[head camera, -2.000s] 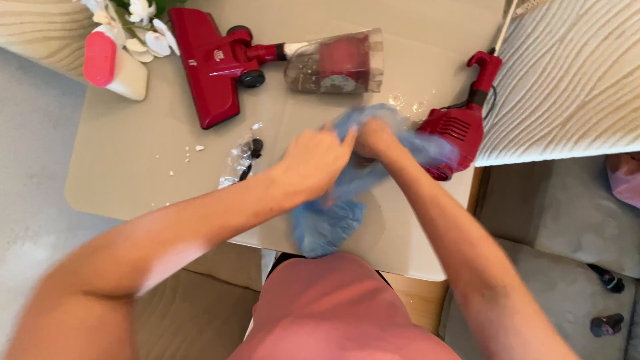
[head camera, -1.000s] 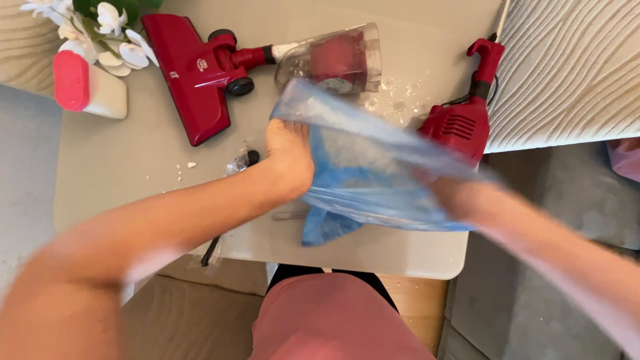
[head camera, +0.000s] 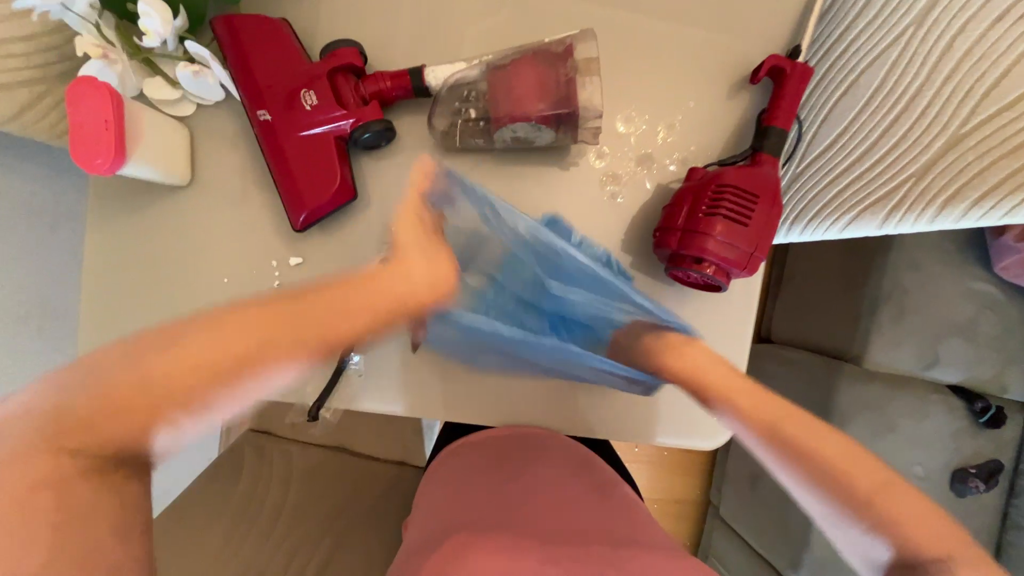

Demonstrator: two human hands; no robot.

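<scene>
A translucent blue plastic bag [head camera: 544, 288] is stretched above the table between my hands, blurred by motion. My left hand [head camera: 424, 248] grips its left end, with the thumb side up by the bag's upper corner. The right hand [head camera: 648, 348] reaches inside the bag's opening at the lower right; its fingers are hidden by the plastic. Beyond the bag lies a clear vacuum dust container [head camera: 516, 96] with a red filter inside, joined to a red floor nozzle [head camera: 296, 120]. To the right of the bag, the red vacuum motor body [head camera: 724, 216] lies on the table.
The beige table [head camera: 160, 296] bears white crumbs [head camera: 296, 262] and clear droplets or bits [head camera: 640, 152]. At the back left are a jar with a red lid [head camera: 96, 126] and white artificial-looking orchids [head camera: 196, 76]. A black strip [head camera: 328, 388] lies at the near edge. Chairs flank the table.
The crumpled blue bag has been spread out between my hands. My right hand, outside it two seconds ago, now reaches into its opening.
</scene>
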